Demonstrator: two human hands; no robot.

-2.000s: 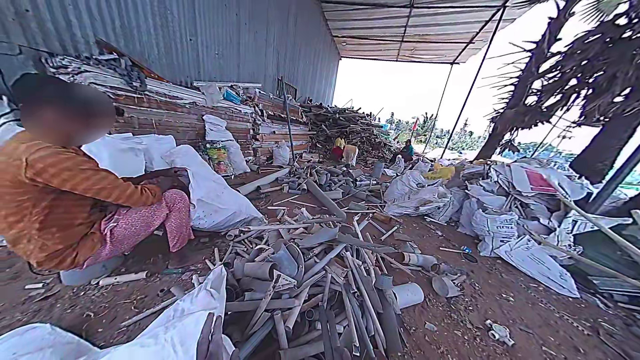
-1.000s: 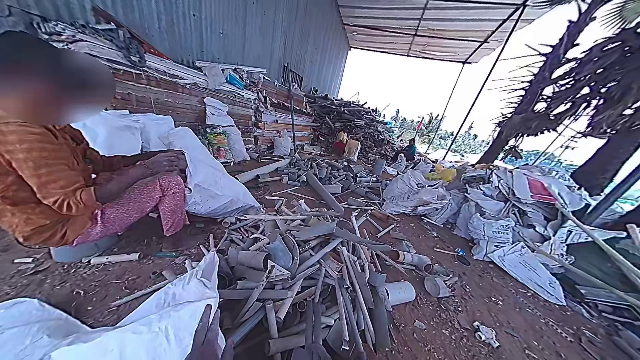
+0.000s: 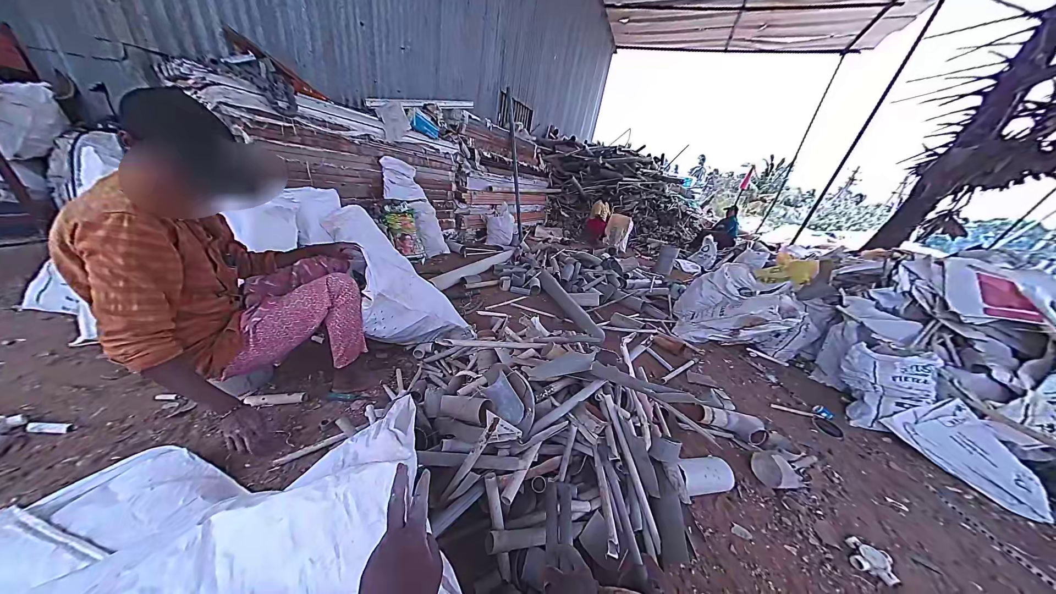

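A white woven sack [image 3: 272,528] lies across the lower left. My left hand [image 3: 404,540] rests against the sack's right side with its fingers apart. At the bottom edge, my right hand [image 3: 563,544] reaches over the heap of plastic pipe pieces [image 3: 528,437], two fingers pointing forward; whether it grips a piece is unclear. The heap holds grey and whitish pipe lengths, some split. A short white pipe piece [image 3: 707,476] lies at the heap's right side.
A seated co-worker [image 3: 157,272] is at the left beside another white sack [image 3: 396,285], one hand lowered to the ground. Filled and flattened sacks [image 3: 891,375] lie at the right. Stacked material [image 3: 355,157] lines the metal wall. A broken fitting [image 3: 872,561] lies at the lower right.
The co-worker's near hand has moved from the lap area down to the ground. The view has shifted to the left since one second ago.
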